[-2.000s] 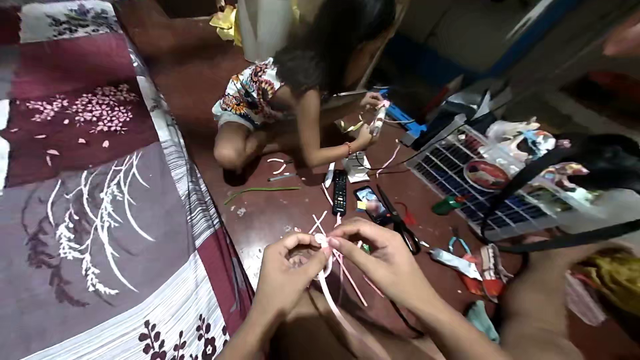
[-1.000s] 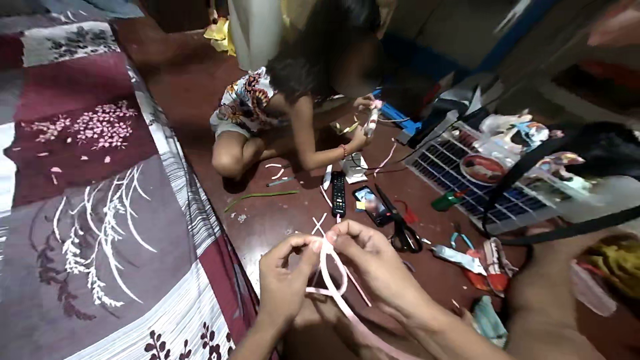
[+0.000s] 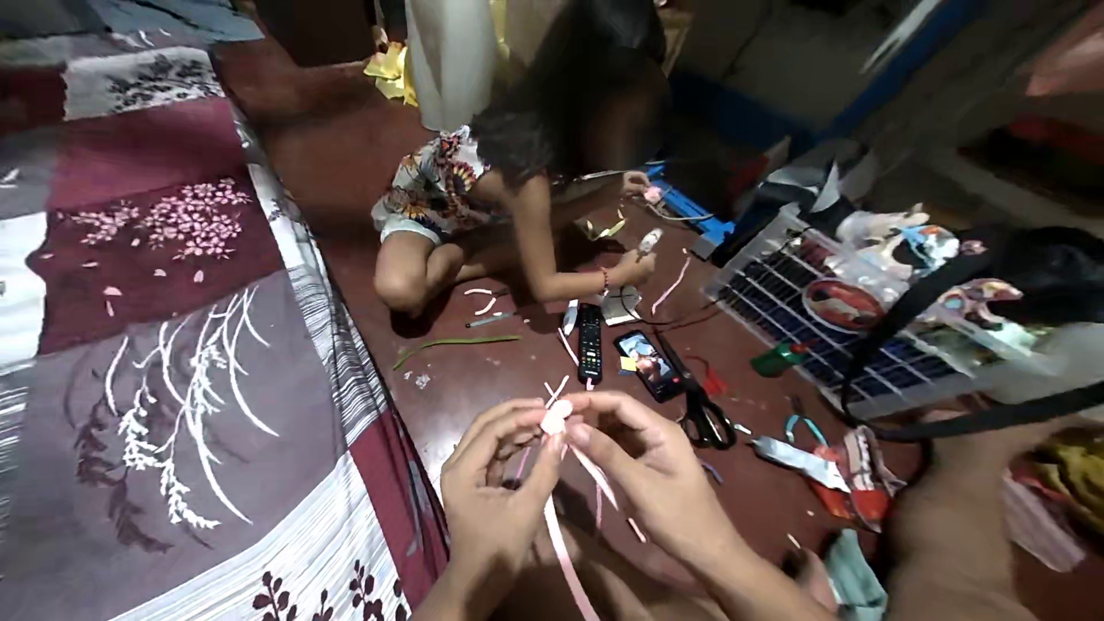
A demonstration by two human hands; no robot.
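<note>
A small pale pink ribbon piece (image 3: 556,417), folded or knotted, is pinched between the fingertips of my left hand (image 3: 504,492) and my right hand (image 3: 651,470). Its long pink tail (image 3: 565,552) hangs down below my left fingers, and a shorter end lies beside my right thumb. Beyond my fingertips, thin pink strips (image 3: 556,392) lie crossed on the floor. A black remote control (image 3: 590,343) rests further ahead, with a phone (image 3: 649,366) showing a lit screen to its right. Black-handled scissors (image 3: 707,418) lie to the right of my right hand.
Ahead, another person (image 3: 535,216) sits on the red floor, holding small items. A white wire basket (image 3: 776,319) with assorted things stands at right. Small pliers (image 3: 802,418), a white tube (image 3: 800,461) and a green strip (image 3: 457,342) lie about. Patterned bedding (image 3: 190,388) covers the left side.
The ribbon loop seen below my fingertips one second ago no longer shows; a small compact fold is there now. The other person's hands have moved apart.
</note>
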